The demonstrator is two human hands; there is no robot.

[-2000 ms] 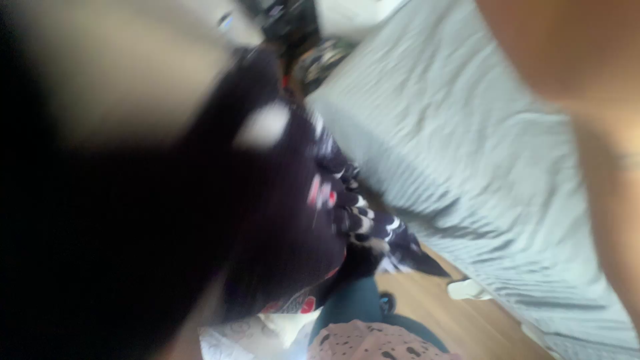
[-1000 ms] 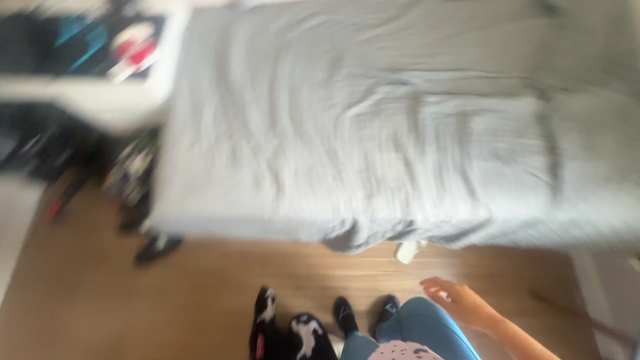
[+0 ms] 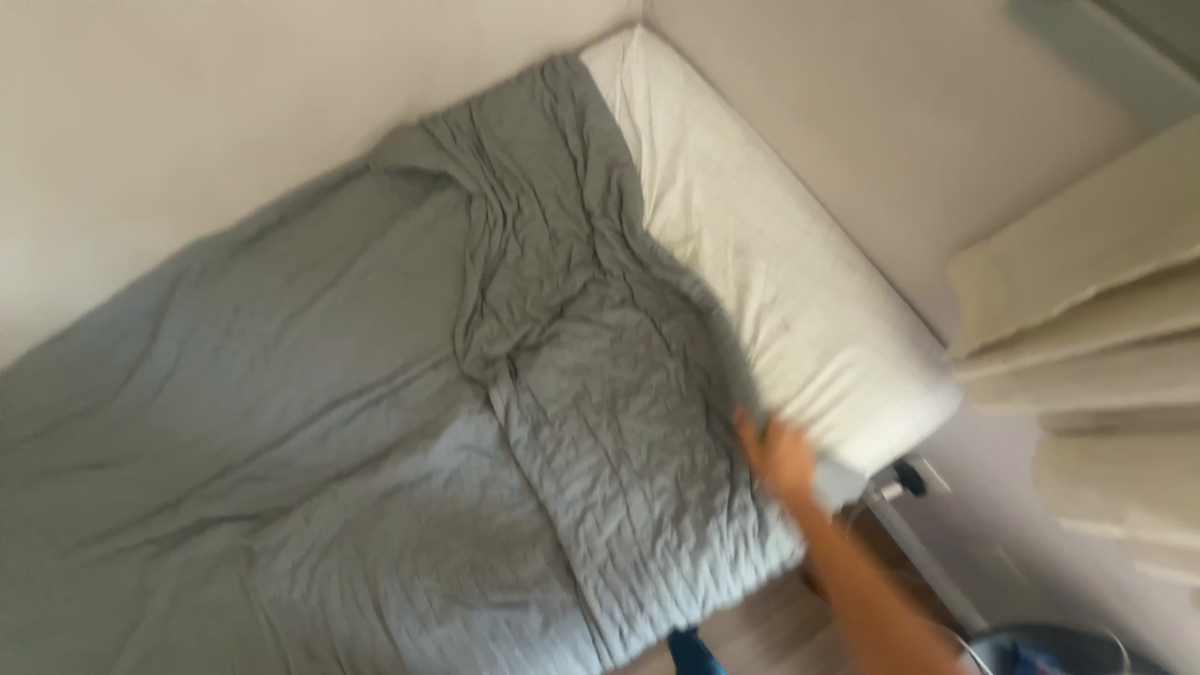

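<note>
A grey quilted cover (image 3: 600,375) lies wrinkled over most of the bed, with a folded band near its right end. Beyond its edge shows a strip of mattress in a white fitted sheet (image 3: 778,272), running to the corner of the walls. My right hand (image 3: 776,455) is at the cover's right edge, near the front corner of the mattress. Its fingers are bent over the edge, somewhat blurred, and seem to pinch the cloth. My left hand is out of view.
Beige curtains (image 3: 1087,328) hang at the right. Below them are a plug at a wall socket (image 3: 909,476), a white cable and a dark bin (image 3: 1041,647) with something blue inside. Part of my leg (image 3: 692,652) shows at the bottom, above wooden floor (image 3: 778,628).
My right hand has gone from beside my leg to the edge of the grey cover. The view has swung to the bed's corner by the curtains.
</note>
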